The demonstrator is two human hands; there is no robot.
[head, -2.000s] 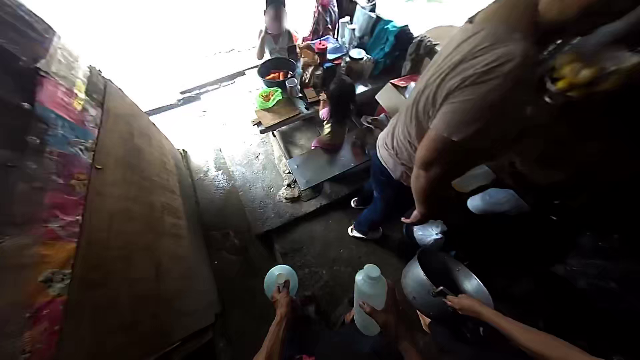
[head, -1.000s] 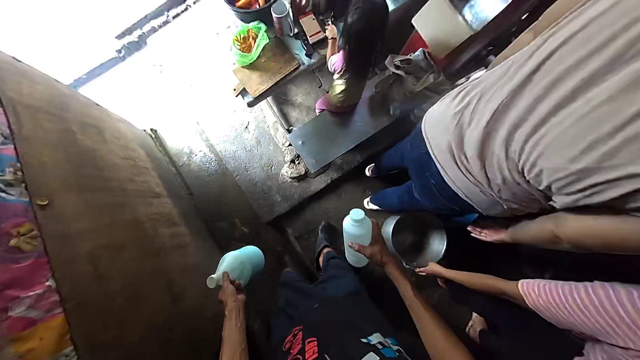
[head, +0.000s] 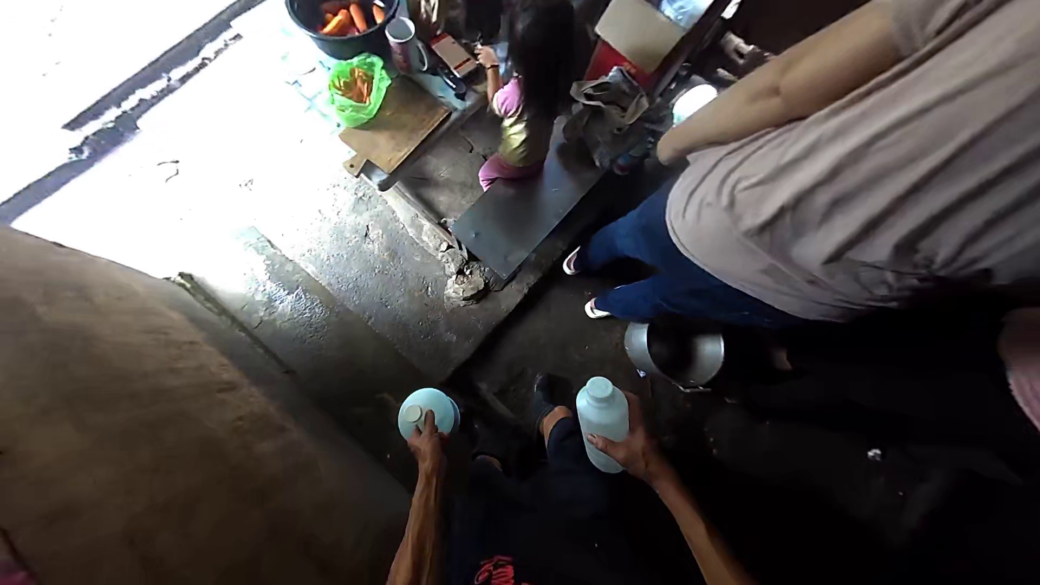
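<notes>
My left hand [head: 427, 439] grips a pale blue plastic bottle [head: 439, 404] by its neck, near the capped top, with the bottle seen almost end-on. Around the lower side of a second pale, translucent bottle [head: 602, 422] are the fingers of my right hand [head: 634, 445]; this one is nearly upright in the view with its cap on. The two bottles are apart, one on each side of my legs. Beyond the right-hand bottle, a large metal pot [head: 708, 357] stands on the dark floor.
A person in a beige shirt [head: 861, 187] and jeans stands at the right, close to the pot. Another person sits by a dark bench [head: 520, 227]. Behind are a cutting board [head: 398, 126], a green plastic bag [head: 375, 101] and a tub of carrots [head: 305, 24]. A brown panel [head: 146, 406] flanks the left.
The left bottle, tilted sideways a second ago, now points its cap toward me. The hand of another person that reached to the pot no longer shows there. The view has shifted.
</notes>
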